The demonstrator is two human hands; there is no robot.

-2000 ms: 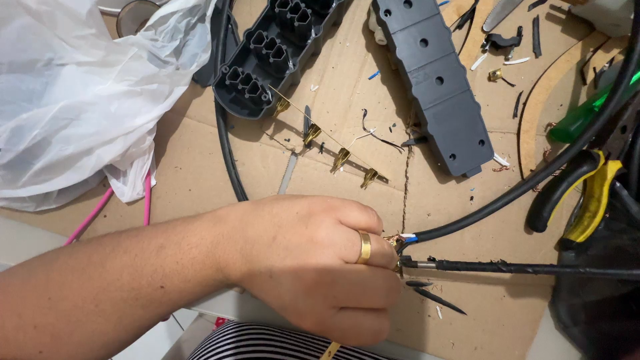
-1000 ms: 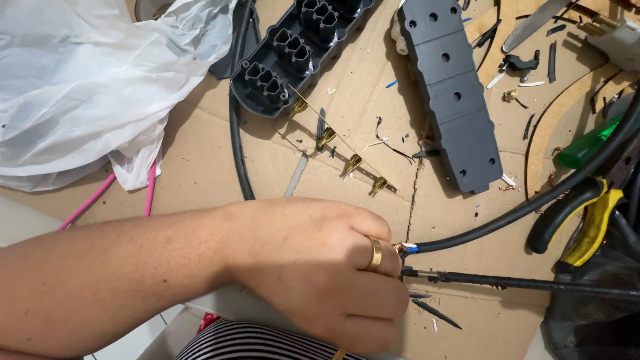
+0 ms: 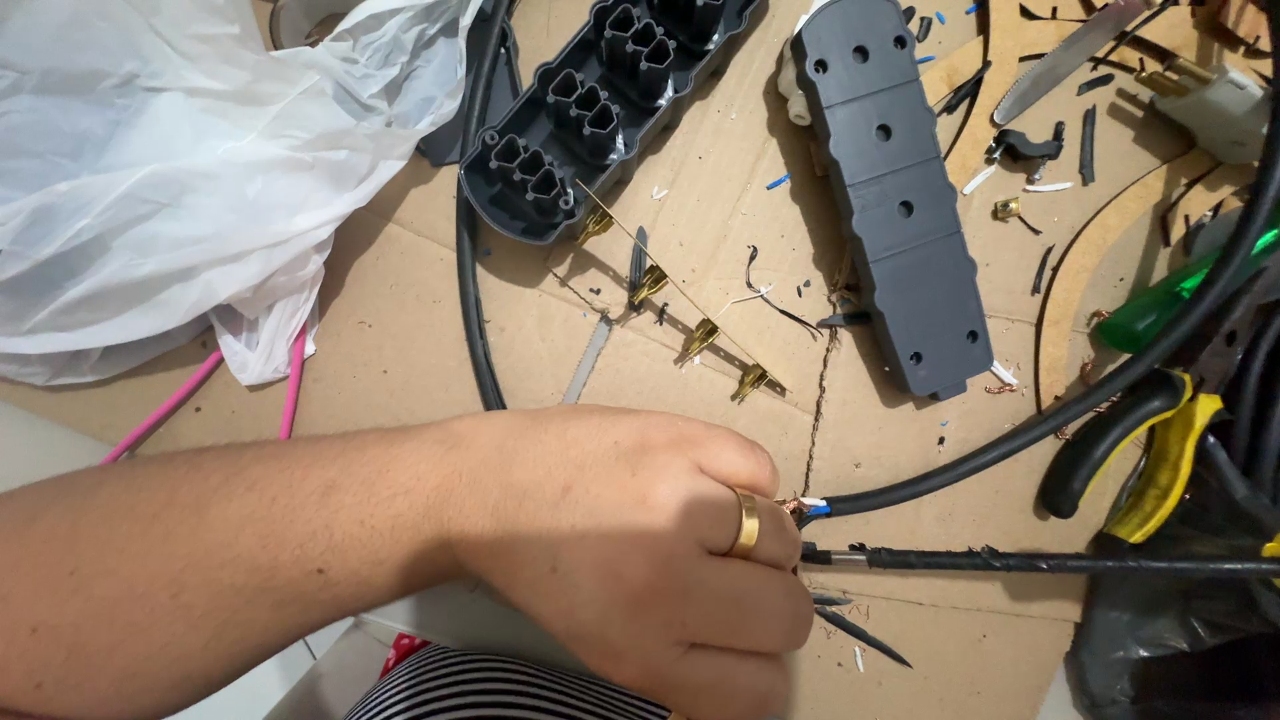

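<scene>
My left hand, with a gold ring, comes in from the left, its fingers curled at the stripped end of a black cable. White and blue insulation and bare copper show beside the knuckles; the fingertips are hidden. A thin dark rod with a short bare metal section also runs to the fingers. My right hand is out of view. Above the hand lies a brass contact strip with several clips. Behind it sit an open black power-strip housing with socket wells and a long black cover with holes.
Cardboard covers the surface. A white plastic bag lies at left over pink cords. At right are yellow-and-black pliers, a green handle, a serrated blade and a white plug. Insulation scraps are scattered about.
</scene>
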